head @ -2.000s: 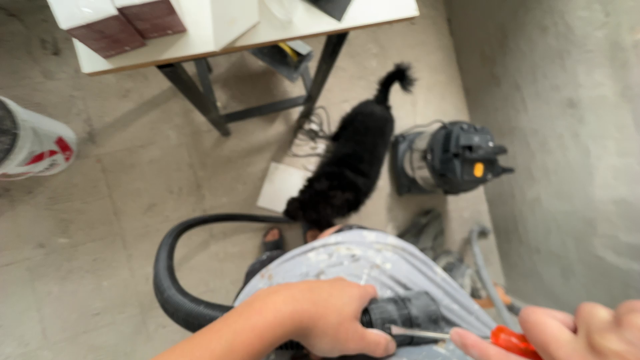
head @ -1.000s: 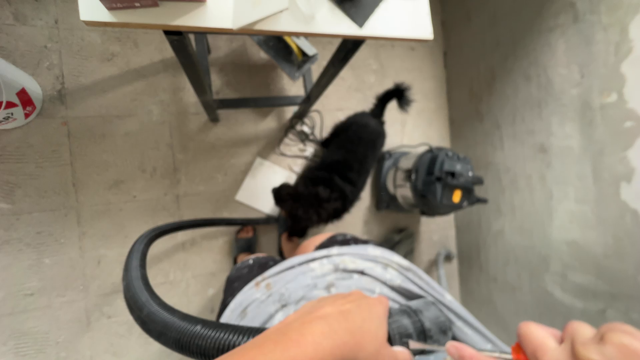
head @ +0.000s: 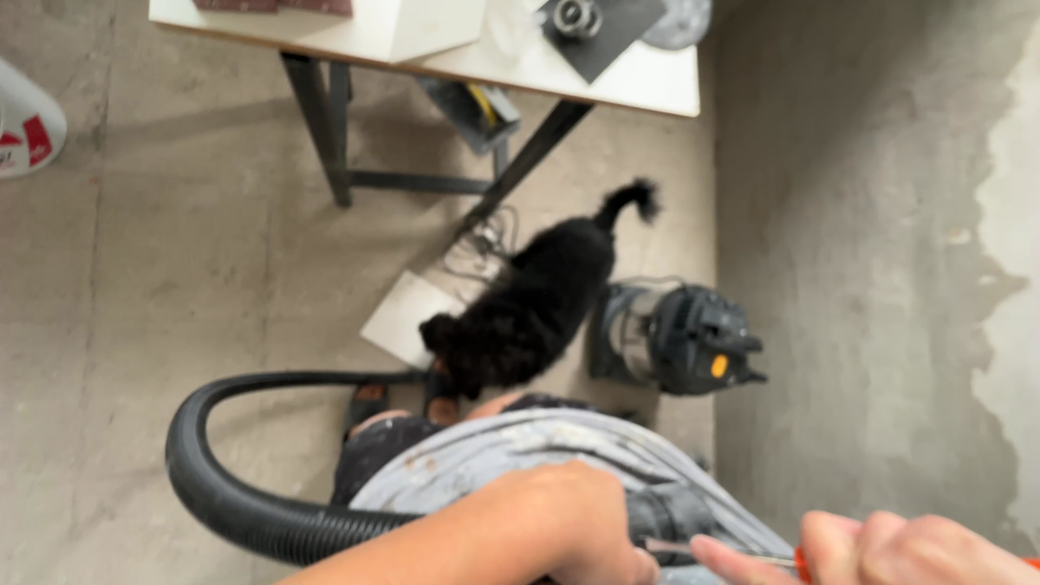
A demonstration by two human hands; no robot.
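My left hand is closed around the end of a black corrugated vacuum hose, by its dark plastic cuff, against my paint-spotted grey shirt. The hose loops out to the left and back toward my feet. My right hand grips the red-orange handle of a screwdriver. Its metal shaft points left, its tip at the cuff beside my left hand; whether it touches the cuff I cannot tell. One finger of my right hand stretches along the shaft. The lower edge of the view cuts off part of both hands.
A black dog stands before my feet, near a white board and tangled cables. Right of it is a shop vacuum, near the plastered wall. A white-topped table stands ahead, a white bucket far left.
The screwdriver and both hands stay close to the hose cuff. The dog remains in front of my feet. The view has shifted, showing more of the right-hand wall.
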